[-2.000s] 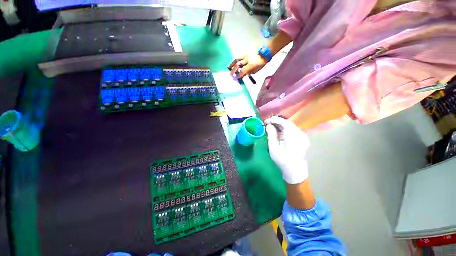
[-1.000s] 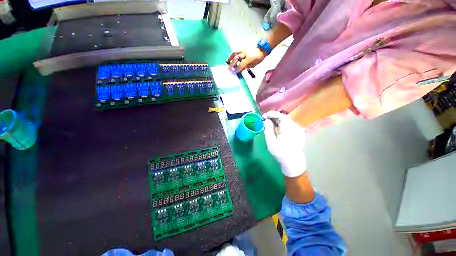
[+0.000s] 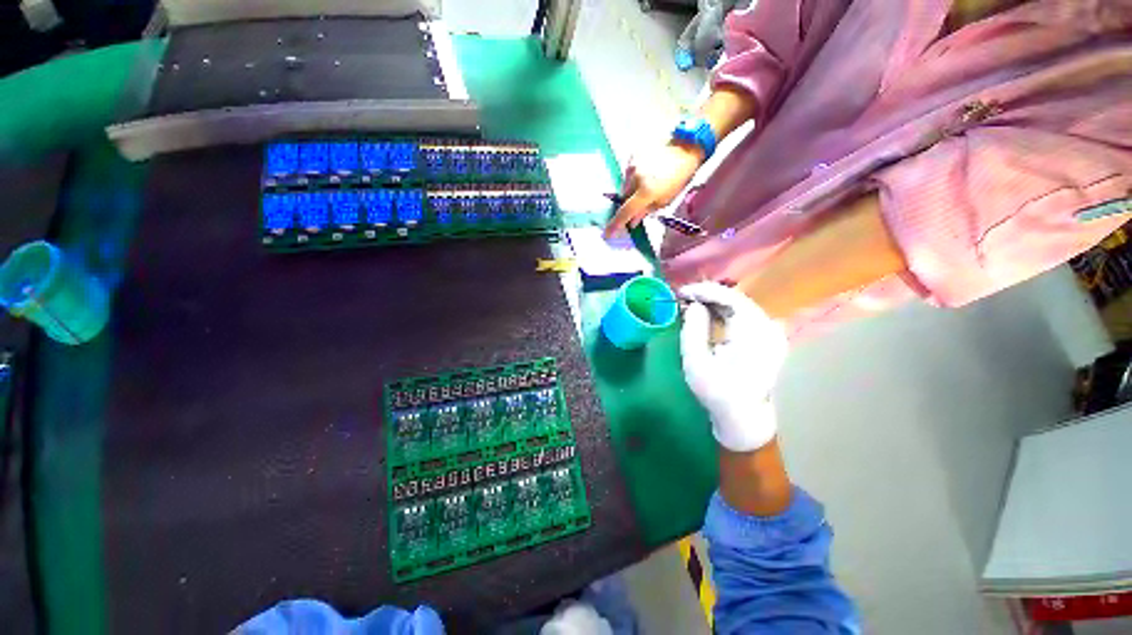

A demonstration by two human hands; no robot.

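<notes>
My right hand (image 3: 735, 360), in a white knit glove, pinches a thin brush (image 3: 680, 300) whose tip end reaches over the mouth of the turquoise coating cup (image 3: 638, 313). The brush tip is too small to make out. The green display board panel (image 3: 484, 465) lies flat on the black mat, with two rows of pale figure-8 digits. Blue-violet glow shows on parts of its upper row. A blue sleeve shows at the bottom edge. A blurred white patch there may be my left glove, cut off; I cannot tell.
Long green panels with blue blocks (image 3: 348, 211) lie at the mat's far side. A black-topped tray (image 3: 298, 62) stands beyond. A similar turquoise cup (image 3: 60, 295) stands at left. A person in pink, holding a dark pen, has a hand (image 3: 658, 186) by white paper slips (image 3: 606, 252) at right.
My right hand stays by the cup, with the brush now showing more clearly across its rim. The neighbour's hand has moved nearer over the slips. More blue sleeve shows at the bottom.
</notes>
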